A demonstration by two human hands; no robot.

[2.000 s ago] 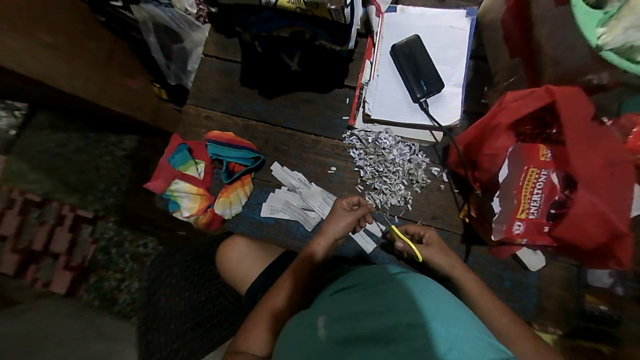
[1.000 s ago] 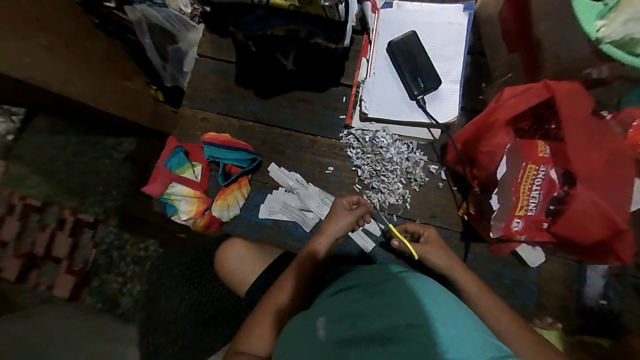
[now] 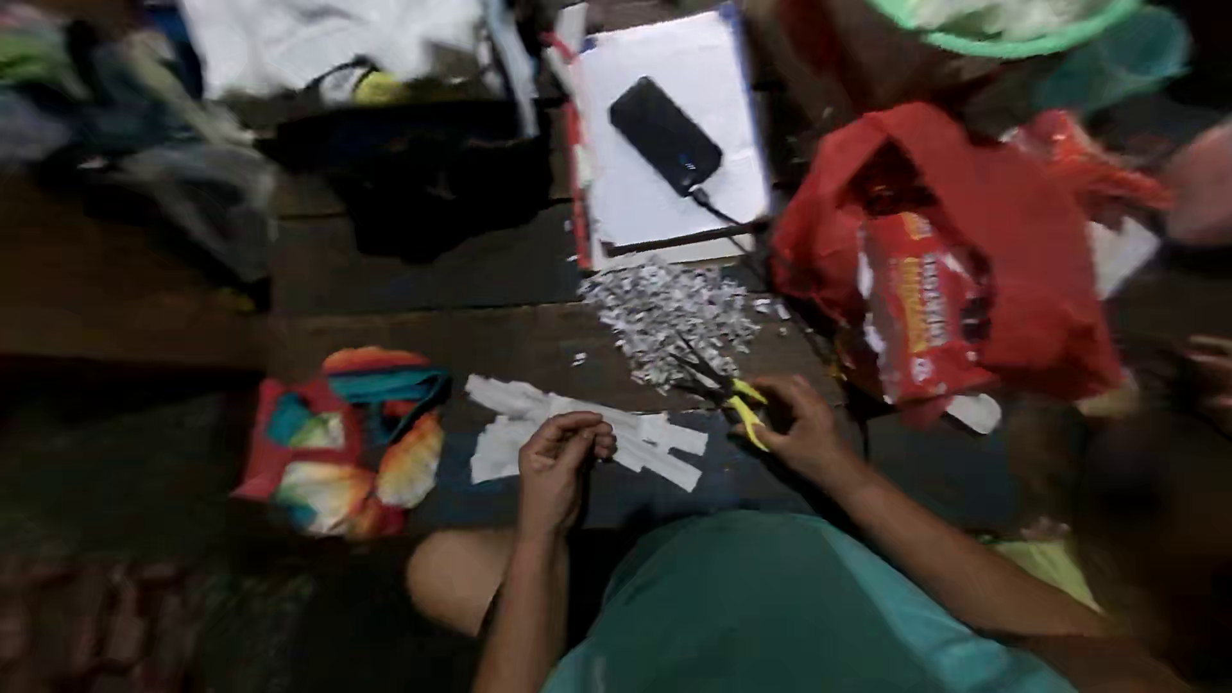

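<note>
My right hand holds scissors with yellow handles; their dark blades are spread and point up-left, over the near edge of a pile of small cut paper pieces. Over a bunch of white paper strips on the dark wooden boards is my left hand, its fingers curled together. Whether a scrap sits between those fingertips cannot be told. Part of the strips is hidden behind the left hand.
Beyond the pile, a black power bank with a cable rests on a notebook. A red bag with a red packet stands at right, a colourful cloth lies left, and black fabric lies farther back. At the right edge shows another person's hand.
My hands have moved apart, and the scissors have come away from my left hand with their blades now spread. Another person's hand has appeared at the right. The view has shifted.
</note>
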